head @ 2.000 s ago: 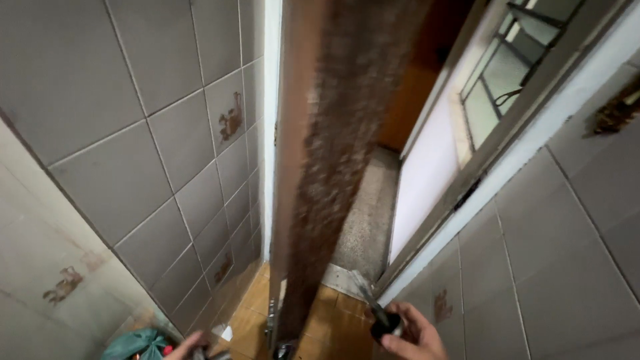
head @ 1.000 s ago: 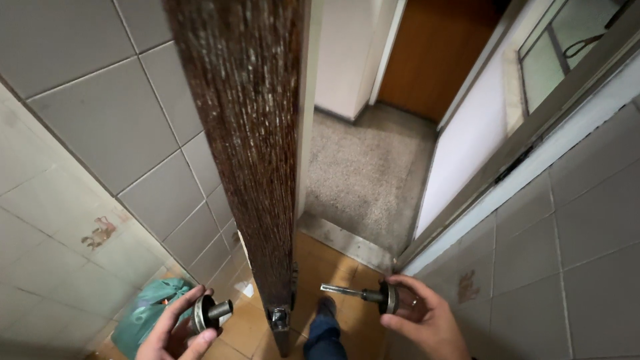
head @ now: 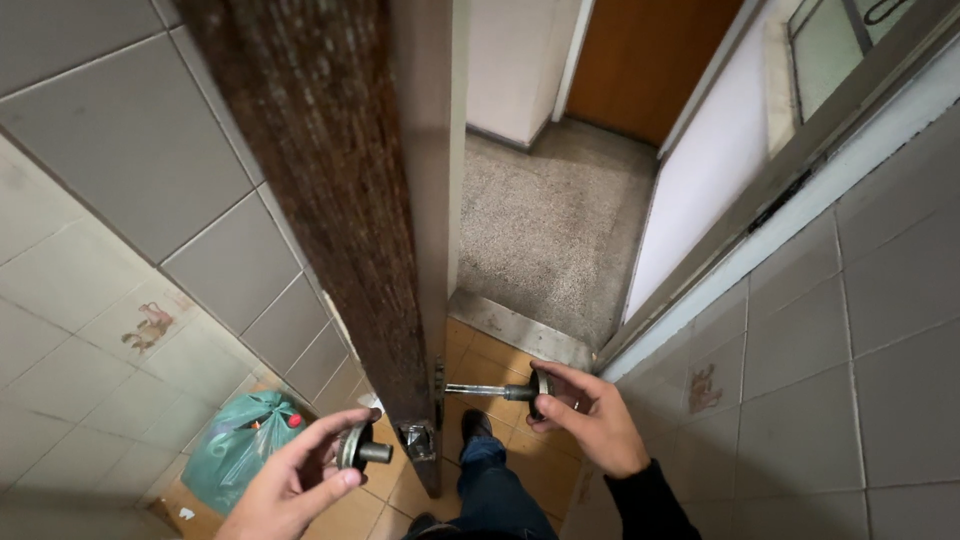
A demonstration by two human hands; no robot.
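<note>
A wooden door [head: 337, 195] stands edge-on between my hands, with a metal latch [head: 417, 442] in its edge near the bottom of the view. To the left of the door, my left hand [head: 300, 476] holds a round door knob half [head: 354, 448] by its rim, its short metal sleeve pointing toward the door. On the right side, my right hand [head: 589, 412] grips the other knob half [head: 541, 394], whose long metal spindle [head: 476, 390] points left. The spindle's tip is at the door's right face by a metal plate; whether it has entered the hole I cannot tell.
A tied green plastic bag [head: 240, 450] lies on the floor at lower left. Tiled walls [head: 787, 375] flank me on both sides. A stone threshold [head: 517, 326] crosses the doorway, with a speckled floor [head: 547, 217] beyond. My leg [head: 491, 487] is below the door's edge.
My right hand has brought the spindle leftward to the door's face. My left hand still holds its knob half, now nearer the door than one second ago. The view has shifted.
</note>
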